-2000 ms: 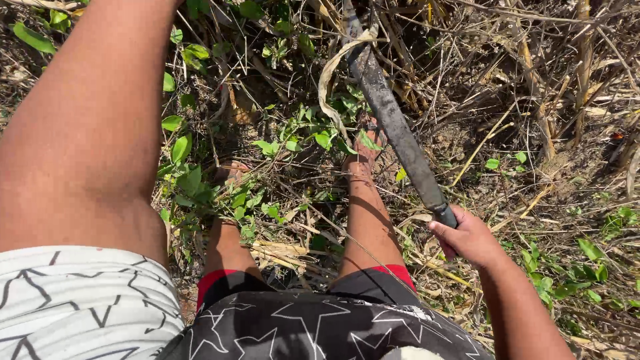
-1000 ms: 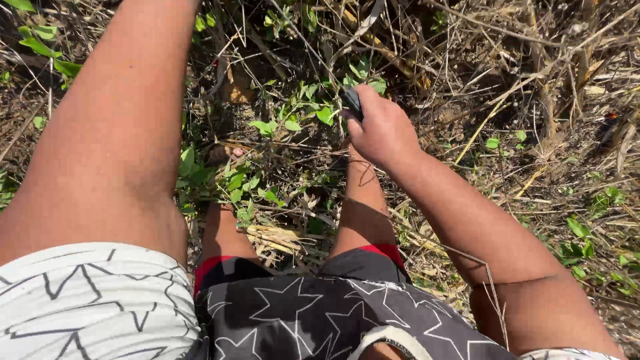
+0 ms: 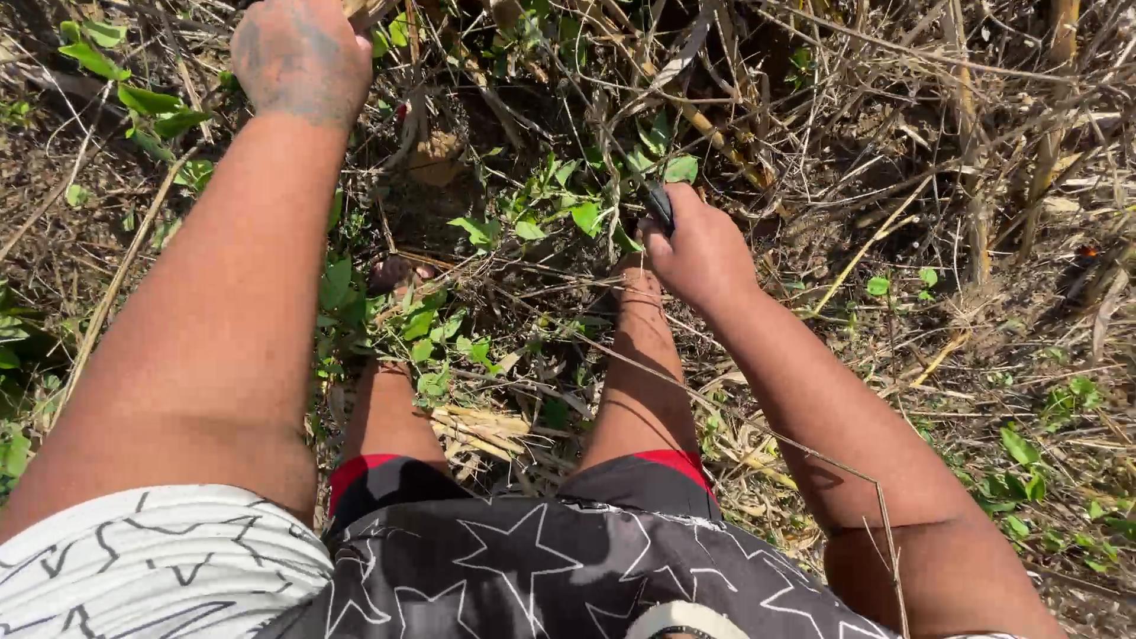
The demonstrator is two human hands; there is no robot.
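Observation:
My right hand (image 3: 706, 248) is closed around the dark handle (image 3: 658, 206) of a machete, at right of centre over my lower leg. The blade, pointing up and away among the stalks, is mostly lost to view against the brush. My left hand (image 3: 302, 58) is at the top left, its back smeared with grey dirt. Its fingers curl at the frame's top edge beside a dry stalk (image 3: 368, 11); whether they grip it cannot be made out. Green leafy vines (image 3: 532, 209) lie between the two hands.
Dry stalks (image 3: 967, 151) and tangled stems fill the top and right. A thin dry twig (image 3: 799, 448) crosses my right forearm. My foot (image 3: 399, 273) stands among leaves and dry litter. More green leaves (image 3: 146, 99) grow at the left.
My right hand has moved up and left with the machete, whose blade lay in plain sight across the upper right two seconds ago. My left hand, out of frame before, now shows at the top.

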